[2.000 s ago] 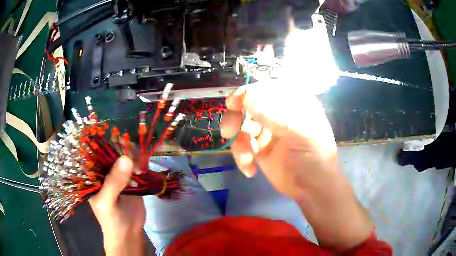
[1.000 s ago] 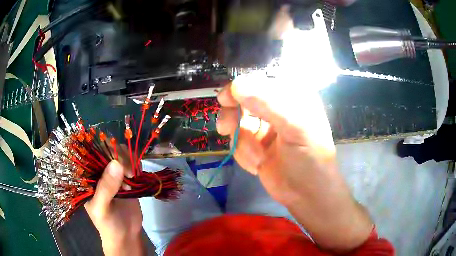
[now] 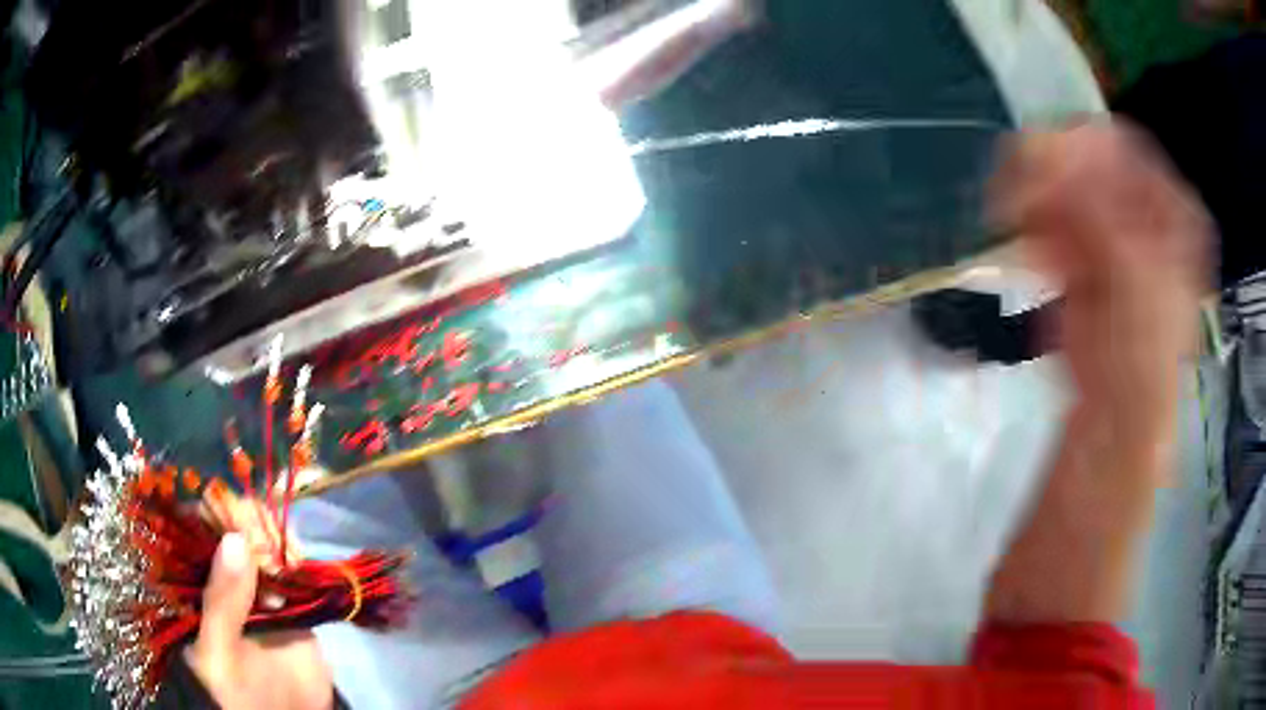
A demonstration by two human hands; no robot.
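Note:
My left hand, at the lower left, is closed around a thick bundle of red and black wire leads. Silver terminal tips fan out at its left, with orange-red seals behind them. A few leads stand up above the rest, and a thin yellow band loops the right end. My right hand is at the far right, blurred, away from the bundle and the machine; its fingers and anything in them cannot be made out. The dark crimping machine is at the upper left, partly lost in white glare.
Small red scraps lie below the machine's pale front edge. A thin bright strip runs right from the glare. The bench edge crosses above the wearer's lap. A black object is near the right hand. Cream tape is at the left.
The view has swung right, so the machine sits further left. My right hand has left the machine's front and moved far right; the green wire no longer shows. My left hand still holds the bundle.

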